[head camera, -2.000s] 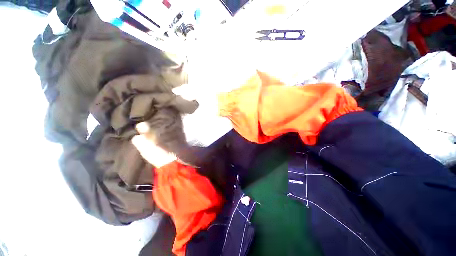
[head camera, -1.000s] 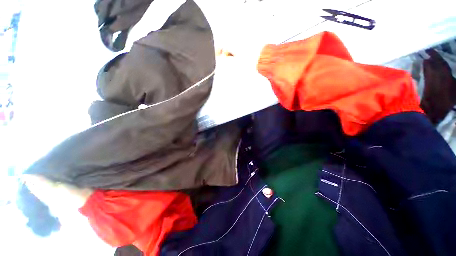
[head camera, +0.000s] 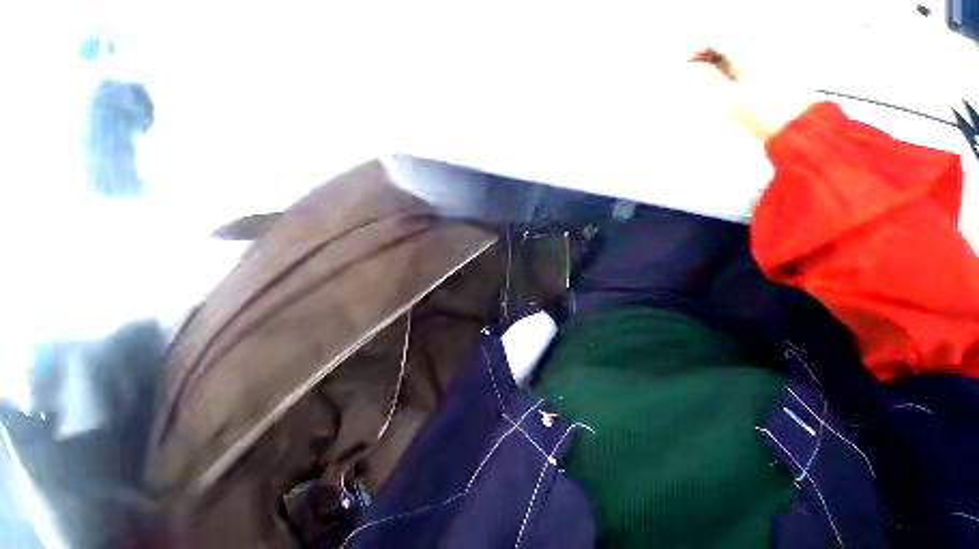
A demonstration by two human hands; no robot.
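Observation:
The brown jacket body (head camera: pixel 311 290) lies bunched at the left of my lap and hangs off the white table's front edge. A pale line runs along its slanting edge. A small shiny metal part (head camera: pixel 349 493) shows low in its folds. My right hand (head camera: pixel 748 105) is over the white tabletop, away from the jacket, washed out by glare above its red sleeve cover. A small reddish-brown spot (head camera: pixel 713 60) shows at its fingertips; I cannot tell whether it is held. My left hand is not in view.
The white table (head camera: pixel 601 118) spans the top, strongly overexposed. Black thread snips (head camera: pixel 967 127) lie at the right edge, partly cut off. A dark object (head camera: pixel 966 15) shows in the top right corner. Blurred grey shapes stand at far left.
The jacket has come down off the tabletop towards my lap. My left hand and its sleeve cover have left the picture. My right arm and the snips appear further right.

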